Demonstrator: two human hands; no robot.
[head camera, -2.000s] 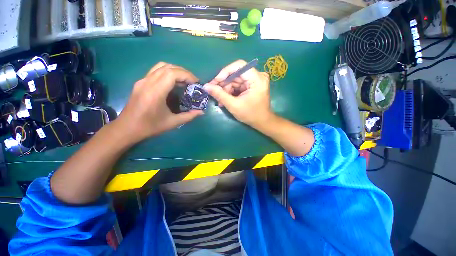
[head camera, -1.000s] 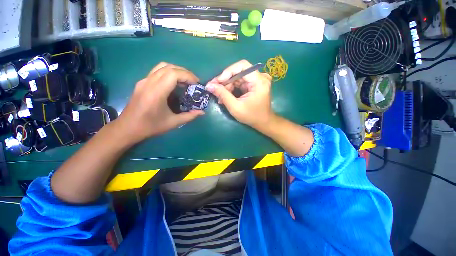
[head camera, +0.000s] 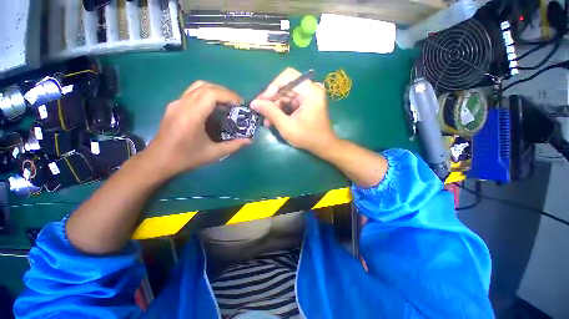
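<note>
A small black and silver watch-like unit (head camera: 240, 123) is held above the green mat. My left hand (head camera: 188, 128) grips it from the left, thumb below and fingers above, with its open board side facing up. My right hand (head camera: 298, 114) holds thin metal tweezers (head camera: 302, 80) like a pen, with their back end pointing up and right. The fingertips of my right hand are at the unit's upper right edge and hide the tweezer tips. Whether the tips touch the board cannot be told.
Black housings (head camera: 64, 141) are piled left. A parts tray (head camera: 118, 43) is back left. Slim tools (head camera: 240, 31), a green object (head camera: 304, 31) and a white block (head camera: 355, 33) stand behind. Yellow rubber bands (head camera: 337, 85), a grey tool (head camera: 428, 121), a round fan (head camera: 455, 56) and a blue box (head camera: 491, 146) are right.
The view has shifted slightly. The tweezers' back end points more steeply up than a second ago. My left hand still holds the unit in nearly the same place.
</note>
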